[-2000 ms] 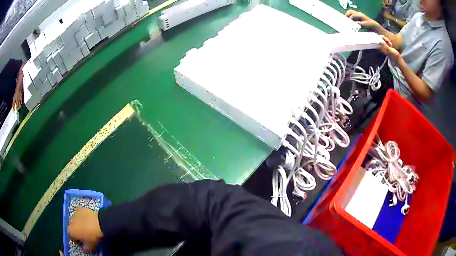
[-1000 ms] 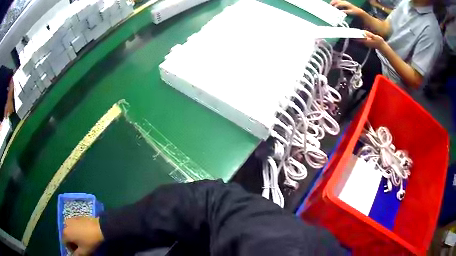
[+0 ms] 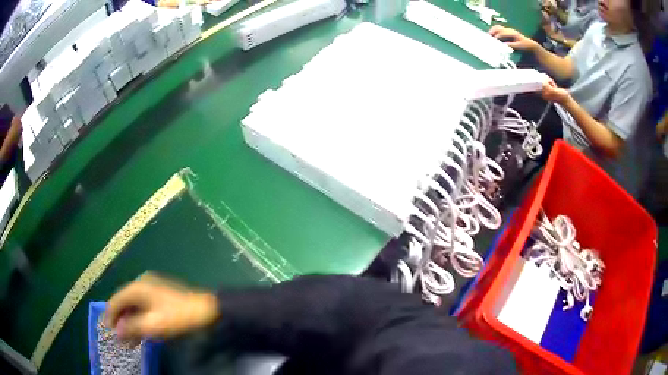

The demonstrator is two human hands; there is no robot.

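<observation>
The blue parts bin (image 3: 121,355) stands at the lower left on the green bench and holds many tiny grey-white pieces. My right hand (image 3: 157,309), in a dark sleeve, is over the bin's upper right part. It is motion-blurred with its fingers bent downward, and whether it pinches a piece cannot be told. My left hand is not in view. A wide row of white power strips (image 3: 359,117) lies side by side on the bench, with looped white cords (image 3: 458,212) hanging over the edge.
A red tote (image 3: 615,234) at the right holds a white strip and coiled cords. A person (image 3: 611,88) at the upper right holds a white strip. Stacked white boxes (image 3: 95,80) stand at the far left. Yellowish tape (image 3: 113,253) and frayed clear tape (image 3: 238,238) lie on the bench.
My right hand has come up out of the bin and shifted right. More of the tiny pieces show below it. The other person's held strip has tilted slightly.
</observation>
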